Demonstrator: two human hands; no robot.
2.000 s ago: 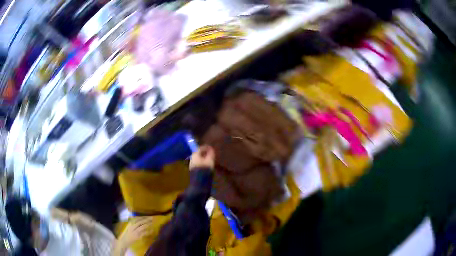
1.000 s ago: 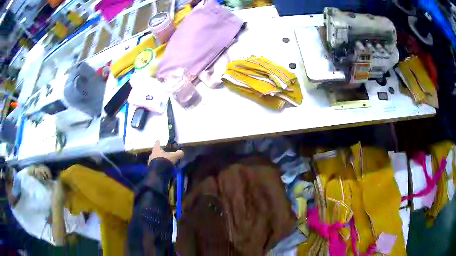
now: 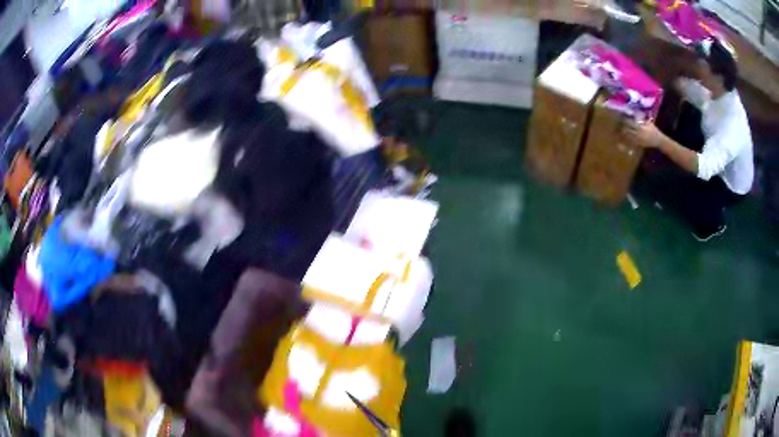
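Note:
Neither of my hands shows. The dark pointed blades of a pair of shears [image 3: 368,413] enter at the bottom edge, over mustard cloth; their handles and whatever holds them are out of the picture. The mustard cloth pieces [image 3: 386,375] lie with white patches and a magenta strip [image 3: 295,401] at the bottom centre. White and mustard pieces [image 3: 346,269] lie just beyond them. The picture is blurred.
Dark fabric piles [image 3: 282,179] fill the left. Green floor [image 3: 504,299] spreads at centre and right, with a yellow scrap [image 3: 629,270] and a pale scrap [image 3: 442,365]. A person [image 3: 726,141] crouches at cartons [image 3: 555,136], far right.
The view has swung from the white sewing table to the floor and fabric piles. The hand that touched the black shears on the table has left the picture. Shear blades now show at the bottom.

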